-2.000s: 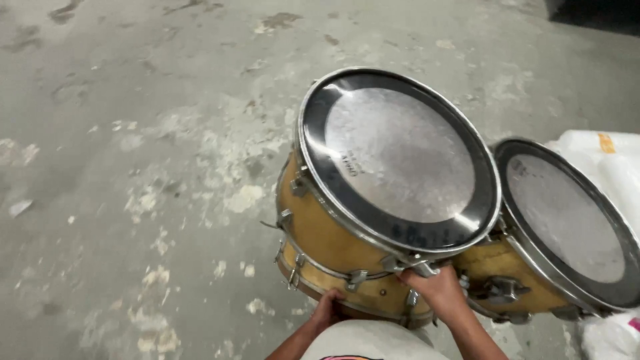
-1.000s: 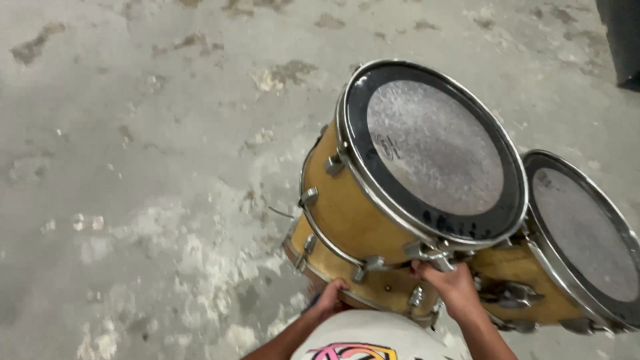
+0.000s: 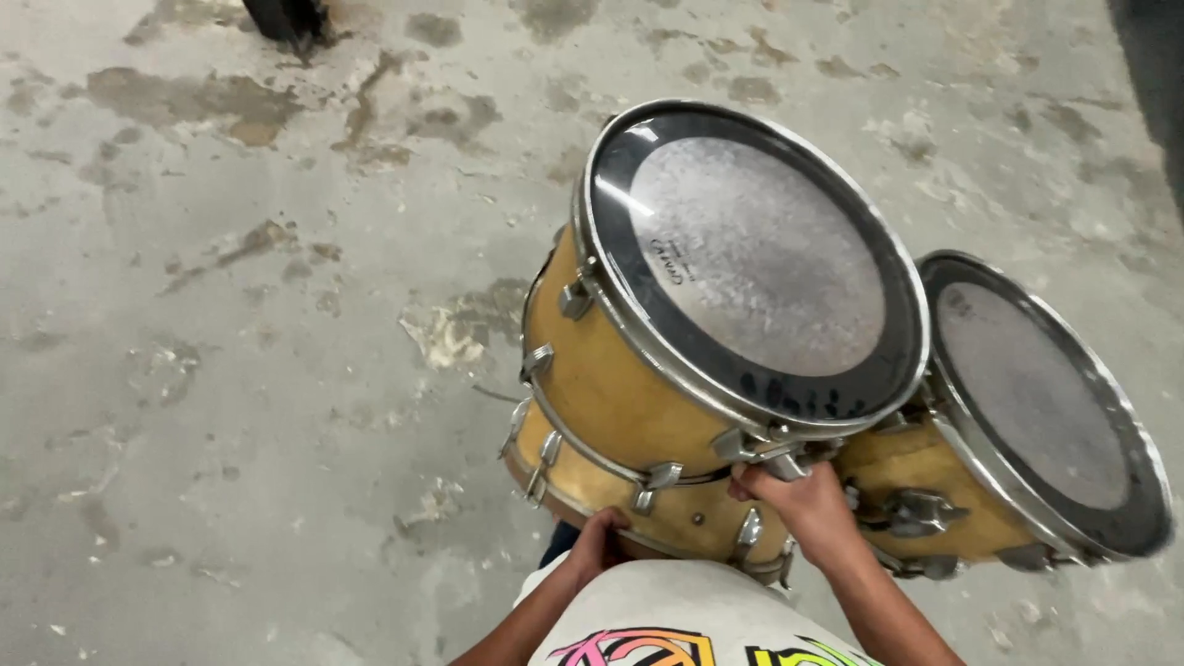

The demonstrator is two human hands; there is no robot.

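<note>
A tom drum with a wood-coloured shell (image 3: 629,388), chrome hoop and black-ringed head tilts in front of my body. Below it, close against my shirt, is a shallower drum (image 3: 573,472) with a similar shell. My left hand (image 3: 597,550) grips the lower rim of this shallower drum. My right hand (image 3: 800,509) is closed around metal hardware at the near edge of the tom. A second tom (image 3: 1036,398) leans at the right, beside the first, with a metal bracket (image 3: 920,513) on its shell. My fingertips are partly hidden.
The worn grey concrete floor (image 3: 277,444) has stains and peeling patches. A black post or leg (image 3: 287,18) stands at the top left. A dark object or edge (image 3: 1152,83) runs along the upper right.
The view has shifted a lot over the floor, and the black post has come into sight. White bags seen at the right two seconds ago are out of view. Both hands keep their hold on the drums.
</note>
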